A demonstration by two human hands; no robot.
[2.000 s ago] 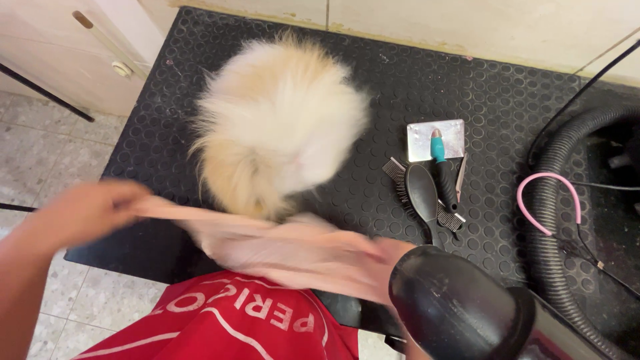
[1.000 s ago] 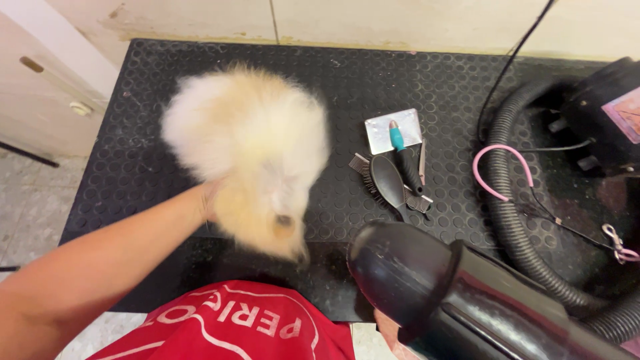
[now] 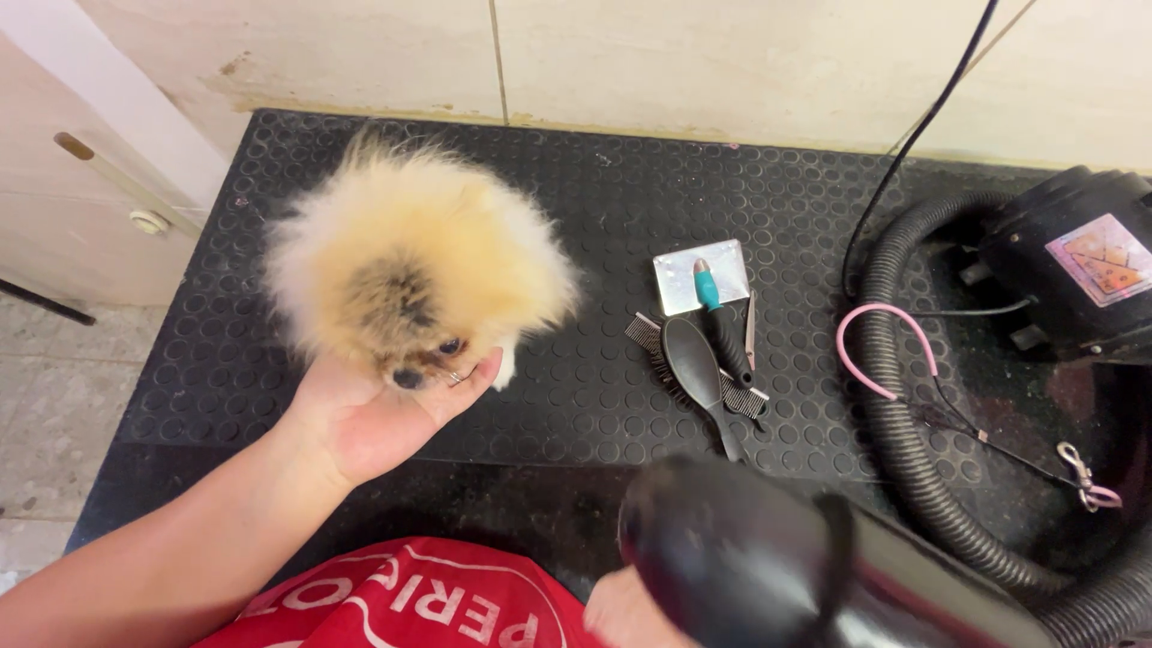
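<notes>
A small fluffy cream and tan dog [image 3: 450,234] with a dark muzzle stands on the black rubber mat, its face turned toward me. My left hand [image 3: 387,423] is palm up beneath its chin, supporting the head. At the bottom, my right hand [image 3: 630,612] is mostly hidden behind a black dryer nozzle [image 3: 747,549]; its grip cannot be made out. Right of the dog lie a slicker brush [image 3: 677,279], a teal and black handled tool [image 3: 708,286], an oval pin brush [image 3: 691,360] and a metal comb [image 3: 745,398] under them.
A black ribbed hose [image 3: 886,360] curves along the right side to a black dryer unit [image 3: 1071,261]. A pink loop lead [image 3: 841,337] with a metal clip lies across it. A tiled wall [image 3: 630,72] borders the table's far edge. My red apron [image 3: 432,594] is at the near edge.
Two seconds ago a pale pink cloth was stretched between my hands; it is out of view now. The dog has turned its face toward me, and my left hand has come under its chin.
</notes>
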